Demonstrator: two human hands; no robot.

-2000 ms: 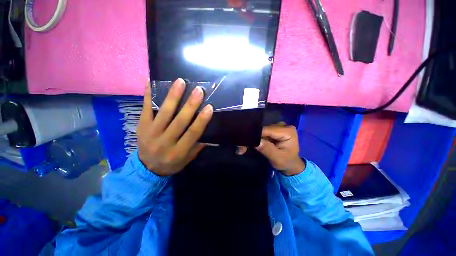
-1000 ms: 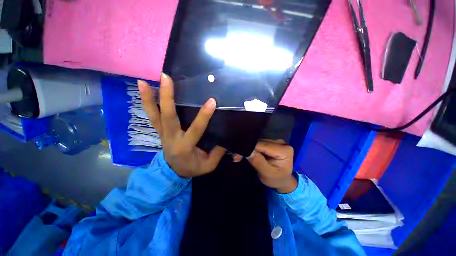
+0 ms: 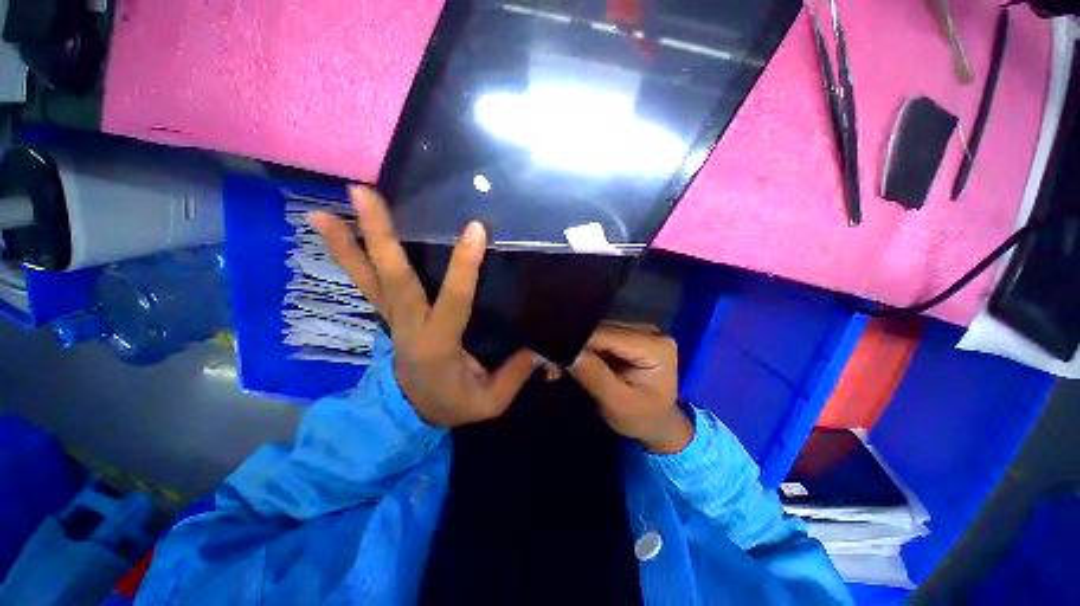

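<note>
A black glossy tablet screen assembly (image 3: 557, 178) lies face up, tilted, its far part over the pink mat and its near end past the mat's edge. It shows bright glare and a small white sticker. My left hand (image 3: 444, 337) is at the near left side, thumb at the near edge, three fingers spread, two reaching beside the screen. My right hand (image 3: 634, 385) pinches the near right corner between thumb and fingers. What lies under the screen is hidden.
On the pink mat (image 3: 261, 83) at right lie tweezers (image 3: 843, 130), a small black block (image 3: 918, 154) and a slim dark stick (image 3: 983, 107). A second tablet (image 3: 1045, 278) on white paper and a black cord are far right. Blue bins (image 3: 758, 367) stand below.
The screen first turned clockwise and its near corner came to a point between my hands. My left hand lifted from the glass, fingers spread, thumb now at the near edge.
</note>
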